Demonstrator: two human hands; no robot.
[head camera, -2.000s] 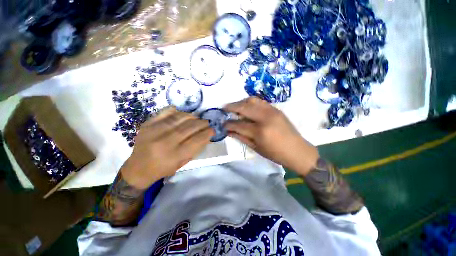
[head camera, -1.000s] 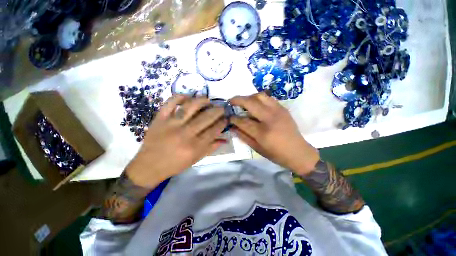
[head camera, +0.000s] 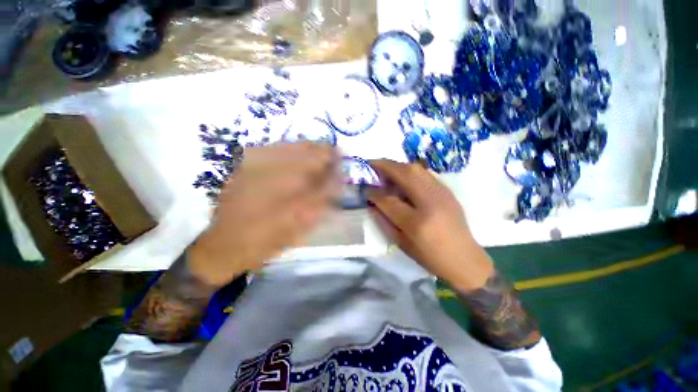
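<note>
A round housing (head camera: 357, 182) with a dark rim and shiny inside is between my hands, near the front of the white mat. My right hand (head camera: 425, 218) grips its right edge between thumb and fingers. My left hand (head camera: 272, 203) is blurred and lies over its left side; its fingertips are unclear, so I cannot tell if it grips. Beyond are three more round housings: one with dark dots inside (head camera: 396, 63), a pale one (head camera: 353, 106), and one partly hidden by my left hand (head camera: 308, 132). Loose small button caps (head camera: 220, 153) lie left of them.
An open carton of small parts (head camera: 134, 191) stands at left. Blue circuit boards (head camera: 501, 84) with white wires are piled at right on the white mat (head camera: 490, 218). Stacked housings (head camera: 80, 52) and a crinkled plastic bag (head camera: 229, 34) lie on brown cardboard at upper left.
The camera view has shifted. My left hand has blurred with motion over the housing's left side. The housing's shiny inside shows more than a second ago, and my right hand still holds its right edge.
</note>
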